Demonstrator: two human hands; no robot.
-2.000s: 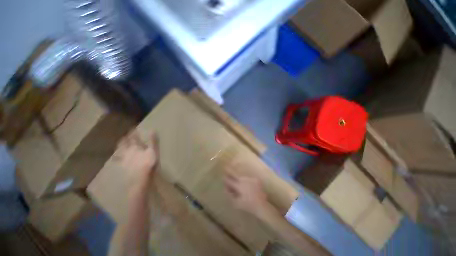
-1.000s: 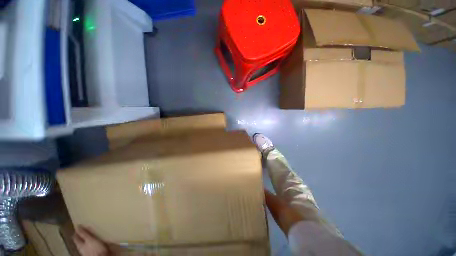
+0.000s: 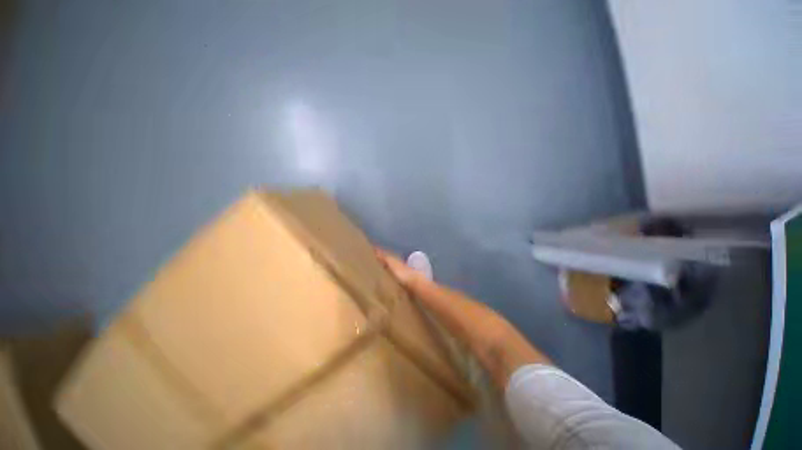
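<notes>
A large brown carton (image 3: 220, 308), closed and taped along its seams, is held tilted in front of me at the lower left and centre. The picture is blurred by motion. My right hand (image 3: 406, 271) lies against the carton's right side, with the forearm and a pale sleeve running to the lower right. My left hand is not in the picture; the carton fills the area where it might be.
Grey floor (image 3: 211, 88) spreads ahead. Part of another carton (image 3: 57, 387) shows at the lower left edge. A blurred grey-white frame (image 3: 607, 261) with a brown item stands at the right, below a white wall (image 3: 721, 97). A green-topped bench (image 3: 787, 352) is at the right edge.
The view has swung away from the machine table and red stool to other floor and a wall. The carton has moved along with me and now tilts. My left hand has gone out of sight.
</notes>
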